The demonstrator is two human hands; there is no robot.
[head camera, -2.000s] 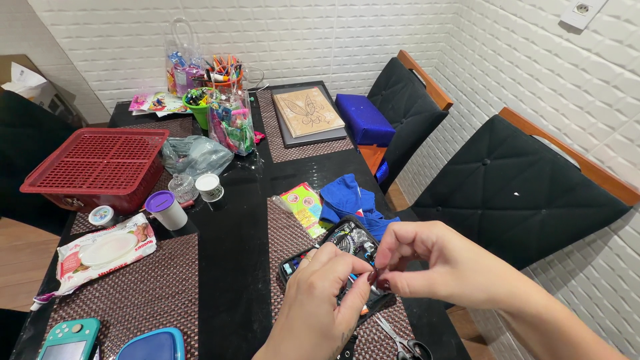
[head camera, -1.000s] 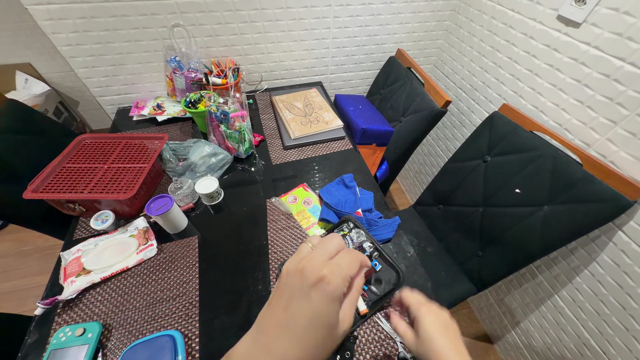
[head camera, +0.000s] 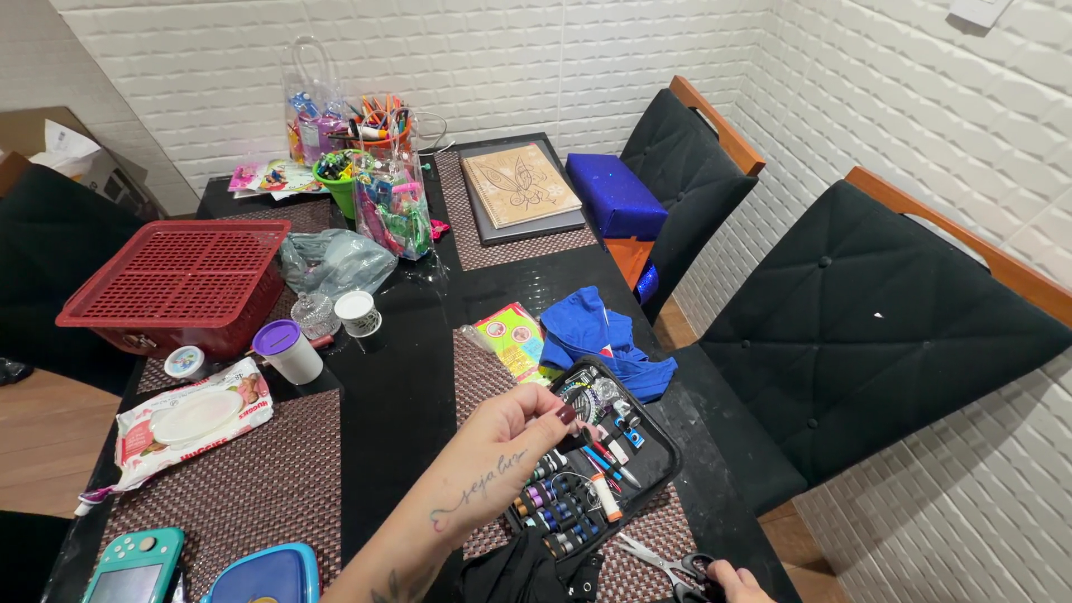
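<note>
My left hand [head camera: 511, 440] is raised over a black sewing kit case [head camera: 662, 473], thumb and index finger pinched together; something small and dark shows by the fingertips, too small to name. Thread spools [head camera: 553, 511] stand in rows in the case, beside an orange-ended spool of white thread [head camera: 605, 497], pens and small packets. At the bottom edge, my right hand [head camera: 737, 581] touches the black handles of metal scissors [head camera: 666, 565], whose blades point toward the case. Most of this hand is out of view. Black cloth with metal snaps [head camera: 536, 569] lies against the near side of the case.
Blue cloth [head camera: 599, 331] and a yellow-green packet [head camera: 512, 335] lie behind the case. A red lidded basket [head camera: 180, 285], a purple-lidded container [head camera: 289, 352] and a wipes pack [head camera: 197, 423] stand at left. A notebook [head camera: 519, 184] lies at the back. Black chairs [head camera: 888, 335] flank the right edge.
My hands were close together over the case two seconds ago. My right hand has moved down to the scissors, while my left stays over the case.
</note>
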